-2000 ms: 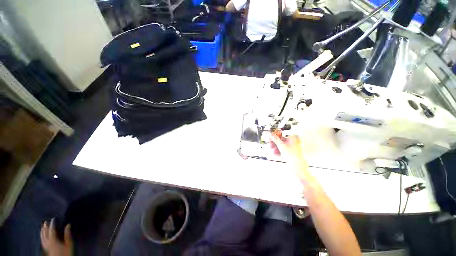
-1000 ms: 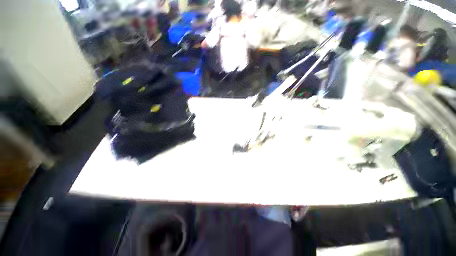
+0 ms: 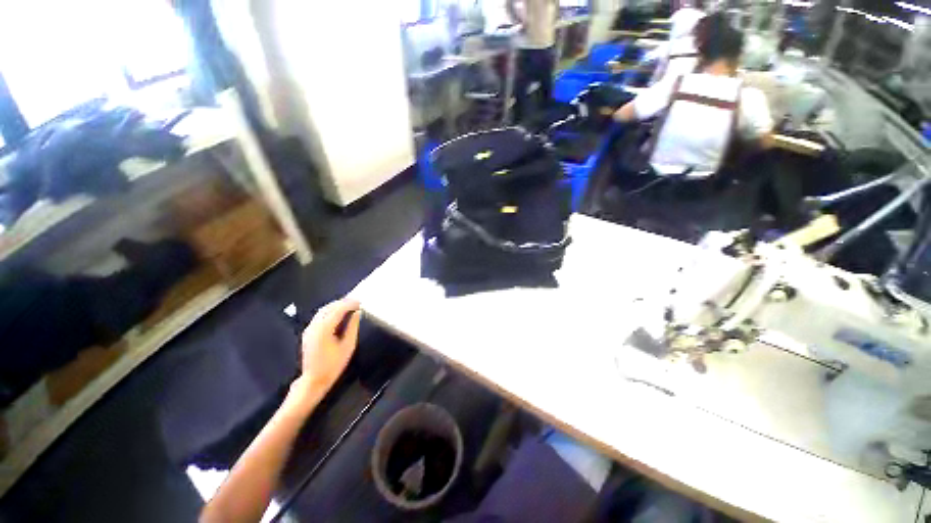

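A thick stack of black sewn pieces (image 3: 500, 220) with yellow labels and light curved piping lies on the far left part of the white sewing table (image 3: 582, 347). My left hand (image 3: 332, 342) is at the table's near left corner, in front of the stack and apart from it. Its fingers are bent near the edge; whether they grip the corner is unclear, and no piece shows in it. The white sewing machine (image 3: 817, 327) stands on the right, cut off by the picture's edge. My right hand is out of view.
A round bin (image 3: 417, 455) is below the table's near edge. A shelved bench (image 3: 219, 128) with dark cloth (image 3: 92, 153) runs along the left. A white pillar (image 3: 347, 92) stands behind. A seated person (image 3: 699, 112) is beyond the table, near blue tubs (image 3: 587, 82).
The view has swung left, bringing the bench into sight. My left hand has come up to the table corner. My right hand, at the machine two seconds ago, is out of view.
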